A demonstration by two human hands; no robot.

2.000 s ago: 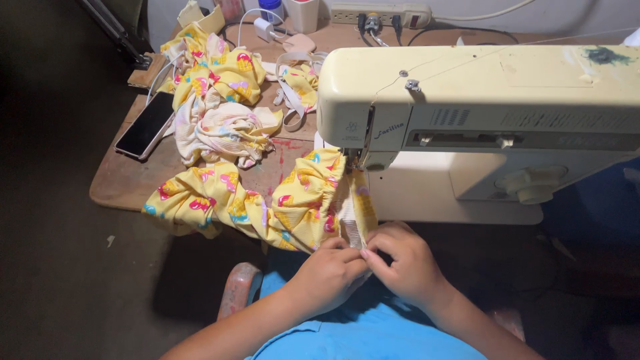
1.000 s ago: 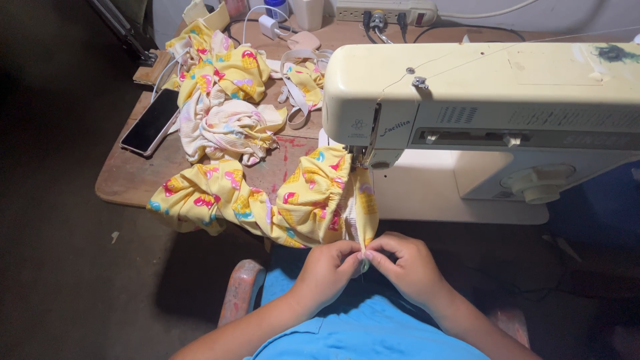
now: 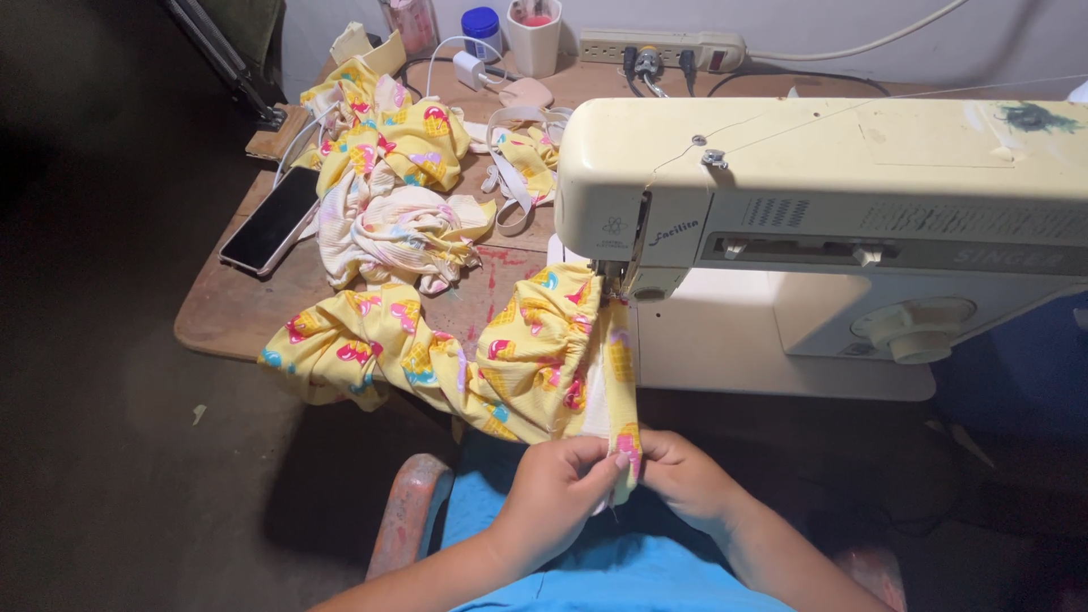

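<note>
A yellow fabric band with an ice-cream print runs from under the presser foot of a cream Singer sewing machine toward my lap. My left hand pinches its near end, thumb on top. From the other side, my right hand grips the band's right edge. Gathered yellow printed fabric lies left of the band, with its pale wrong side showing between them, and trails left past the table's front edge. Thread passes over the machine's top down to the needle area, where the needle itself is hard to make out.
On the wooden table lie a smartphone, bunched printed cloth, a pale elastic strip and a white charger. Behind stand a blue-lidded jar, a white cup and a power strip. A chair armrest is left of my lap.
The band between my hands now lies flatter and wider, with its print showing, where one second ago it was pinched narrow. My hands remain at its near end.
</note>
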